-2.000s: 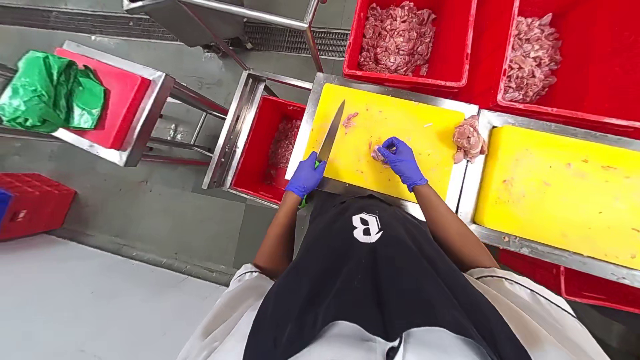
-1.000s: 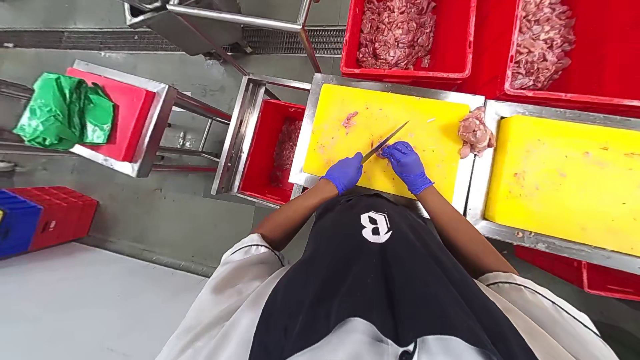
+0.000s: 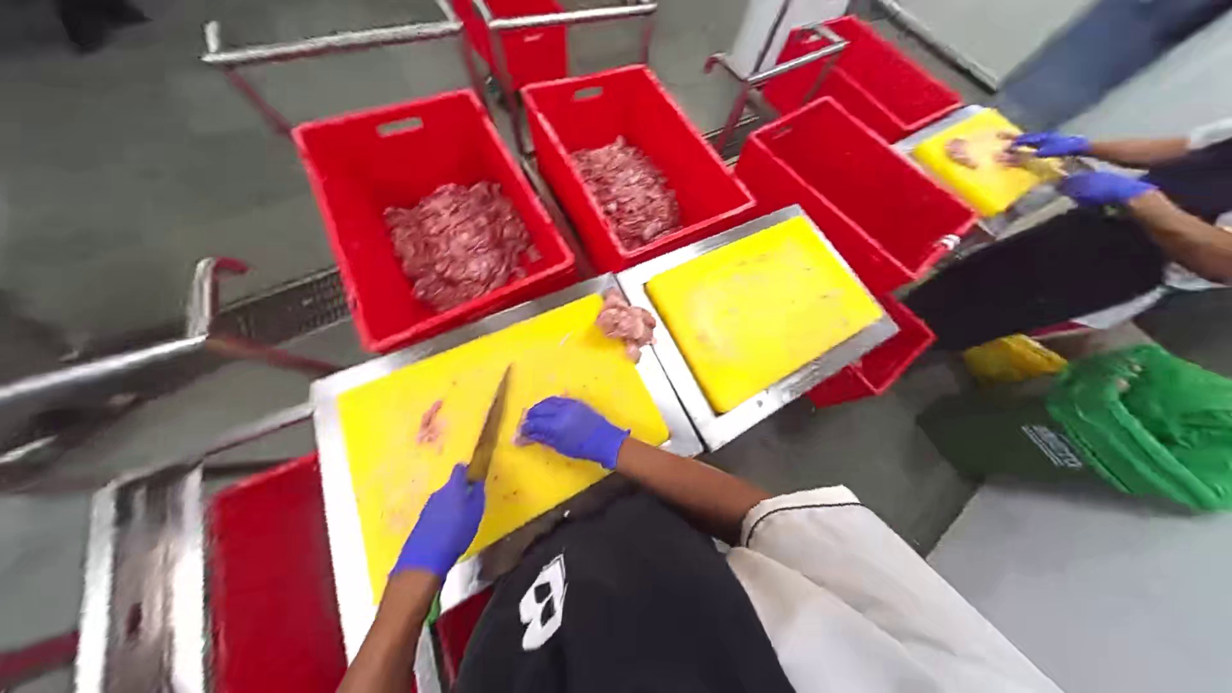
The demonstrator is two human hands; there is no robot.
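My left hand (image 3: pixel 445 521), in a blue glove, is closed around the handle of a long knife (image 3: pixel 492 424), its blade pointing away over the yellow cutting board (image 3: pixel 568 361). My right hand (image 3: pixel 575 429), also gloved in blue, rests on the board to the right of the blade, its fingertips on a small piece of raw meat (image 3: pixel 524 428). A small scrap of meat (image 3: pixel 430 422) lies left of the blade. A larger clump of raw meat (image 3: pixel 626 323) sits at the board's far right corner.
Beyond the board stand two red crates (image 3: pixel 337 231) (image 3: pixel 695 144) holding cut meat. A second yellow board (image 3: pixel 765 308) adjoins on the right. Farther right, a gloved co-worker (image 3: pixel 1107 173) works at another board. A green bag (image 3: pixel 1145 423) covers a bin; a red crate (image 3: pixel 274 577) is at lower left.
The view has swung far to the right, bringing the co-worker into sight. The knife blade, close to my right hand one second ago, now stands apart from it.
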